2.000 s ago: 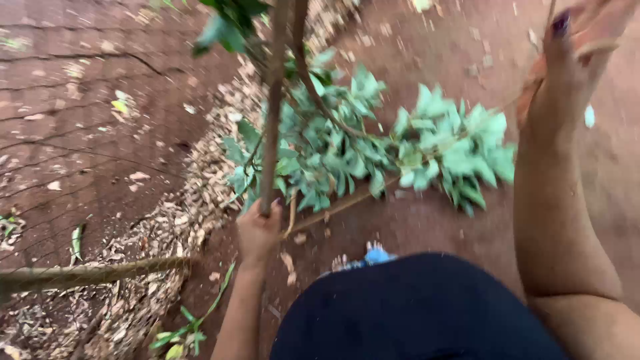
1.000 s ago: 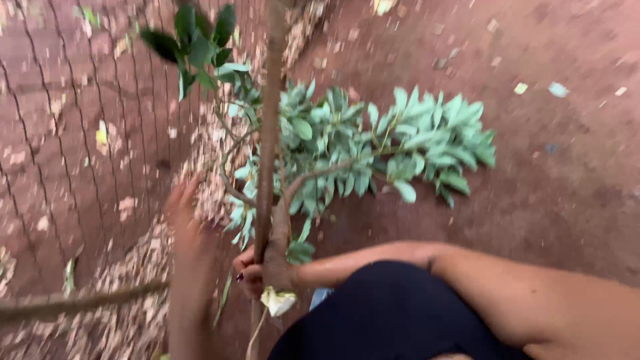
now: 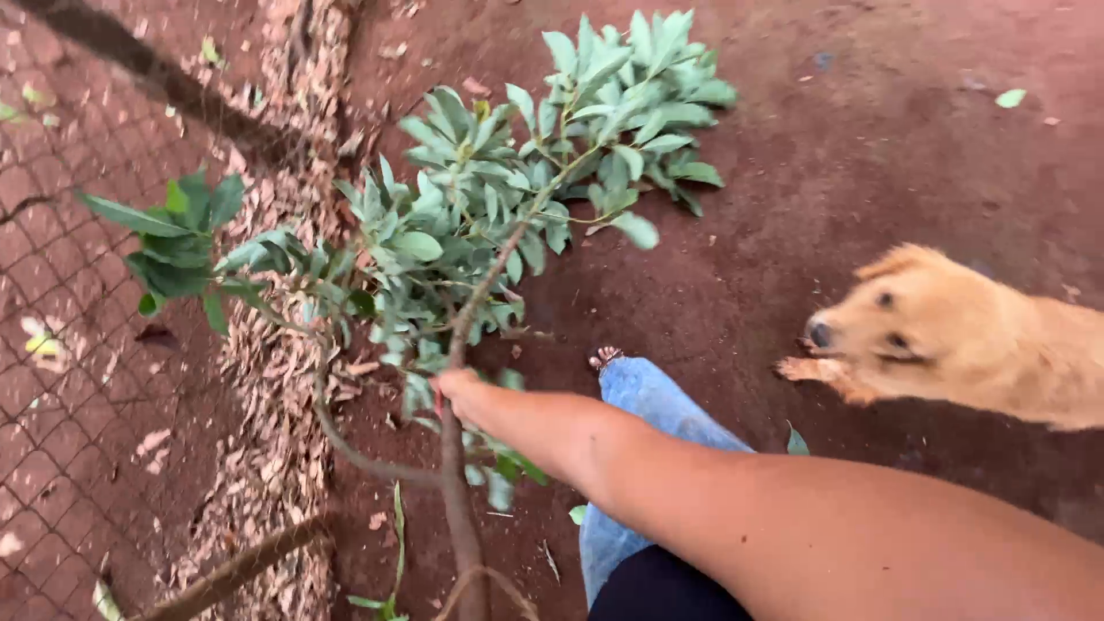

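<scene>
With my right hand (image 3: pixel 457 395) I grip a leafy tree branch (image 3: pixel 461 504) around its bare stem, the arm reaching in from the lower right. From there the stem forks upward into dense grey-green leaves (image 3: pixel 552 172) over the soil. A thinner curved side shoot (image 3: pixel 354 453) leaves the stem just below my hand and bends up toward darker leaves (image 3: pixel 177 250) at the left. My left hand is not in view.
A tan dog (image 3: pixel 957 332) faces the branch from the right. Wire mesh fencing (image 3: pixel 78 388) runs down the left side, with posts (image 3: pixel 233 565) at its edge. Dry leaf litter (image 3: pixel 267 466) lines the fence foot. My bare foot (image 3: pixel 606 356) stands on red soil below the leaves.
The dog has come into view at the right. My left hand, a blur beside the branch one second ago, has left the view. My right hand has moved from the cut end up along the stem.
</scene>
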